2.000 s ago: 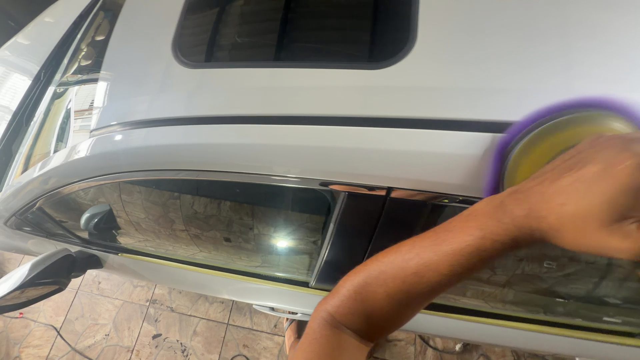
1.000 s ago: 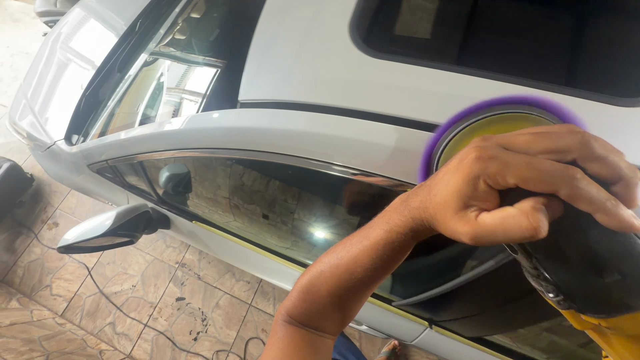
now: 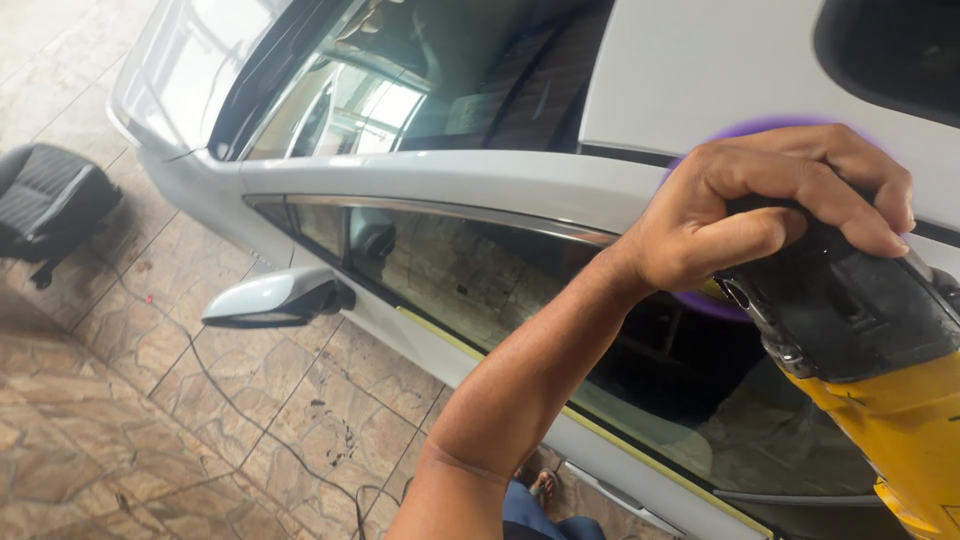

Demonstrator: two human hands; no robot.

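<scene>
My left hand point(image 3: 795, 187) grips the black head of a yellow-bodied power polisher point(image 3: 847, 307) from above, thumb on the near side and fingers curled over the top. A purple-edged pad point(image 3: 795, 121), blurred at its rim, is below the hand, over the side roof rail point(image 3: 480, 180) and upper door frame of a silver-grey car. Its contact face is hidden. The polisher's yellow body runs off the lower right edge; my right hand is out of the frame. Yellow tape point(image 3: 442, 330) follows the lower edge of the side windows.
The door mirror point(image 3: 262, 296) juts out at left. The sunroof point(image 3: 892, 60) is at upper right. A low wheeled seat point(image 3: 52, 199) stands on the tiled floor at far left. A dark cable point(image 3: 225, 397) crosses the tiles. A sandalled foot point(image 3: 546, 484) shows beside the car.
The view has swung toward the car's front, bringing in more windscreen and floor. My left hand stays on the polisher, whose yellow body now shows more.
</scene>
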